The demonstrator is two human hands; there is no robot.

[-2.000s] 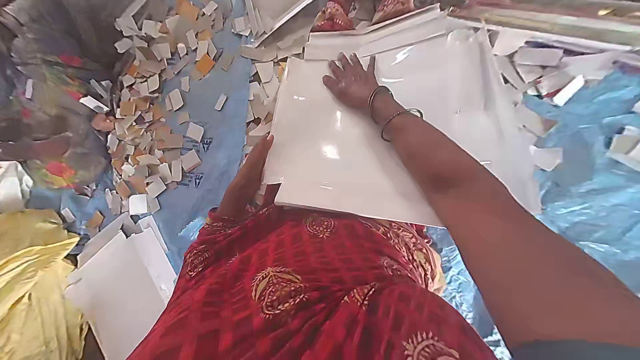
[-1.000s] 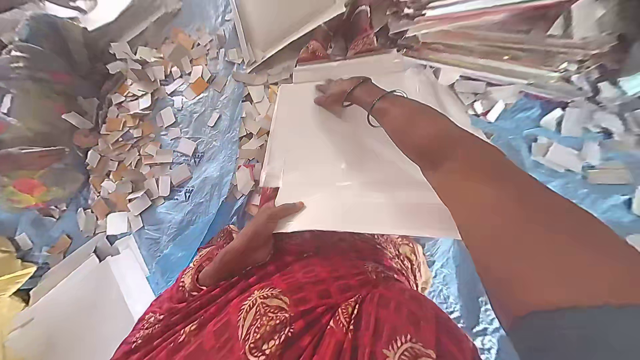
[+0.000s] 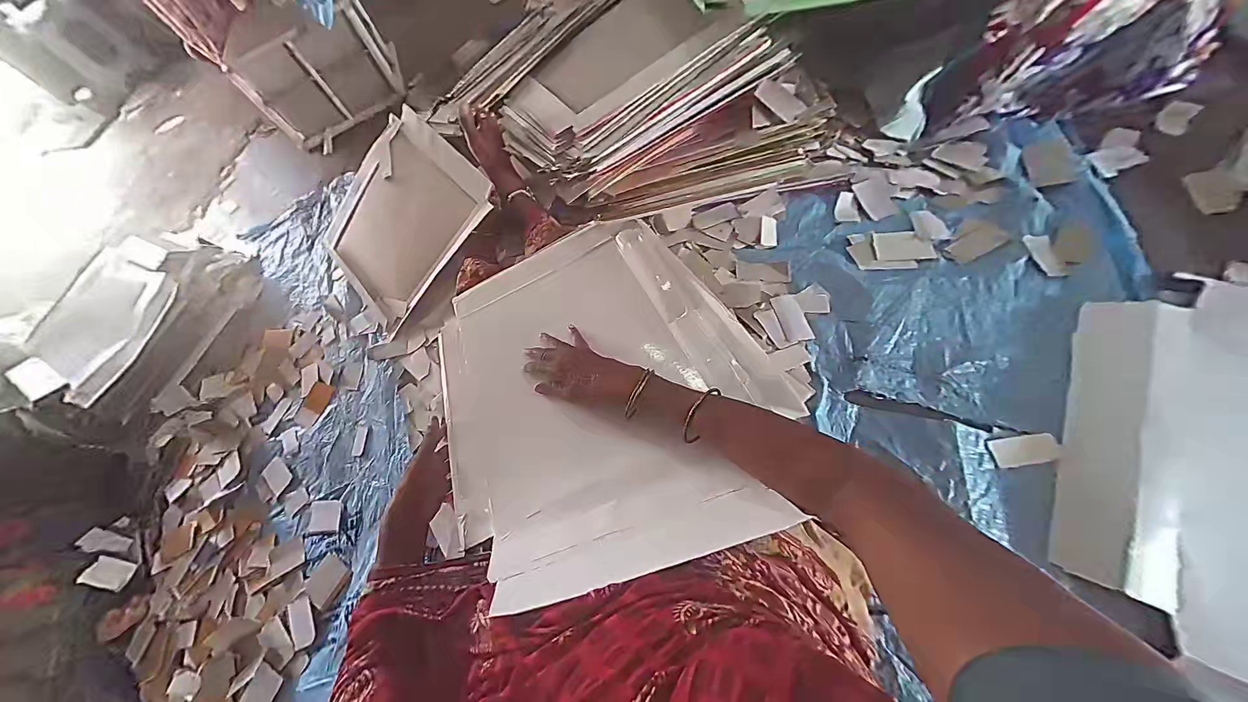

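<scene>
Across my lap, over red patterned cloth, lies a stack of white glossy cardboard sheets (image 3: pixel 585 439) with creased, folded edges. My right hand (image 3: pixel 585 370), two bangles on its wrist, rests flat on the upper middle of the top sheet with fingers spread. At the stack's left edge is my left hand (image 3: pixel 429 468), seen side-on; its fingers are partly hidden by the edge, and whether they grip it cannot be told.
Cut cardboard pieces (image 3: pixel 234 556) lie heaped on a blue plastic sheet (image 3: pixel 877 312). A shallow cardboard tray (image 3: pixel 405 219) stands ahead, beside stacked boards (image 3: pixel 673 127). White sheets (image 3: pixel 1121 439) lie at right. A dark, thin tool-like object (image 3: pixel 916 409) lies near them.
My left hand, which showed its thumb over the stack's near left corner a second ago, is now along the left edge. My right hand lies flatter, fingers spread. The view has shifted.
</scene>
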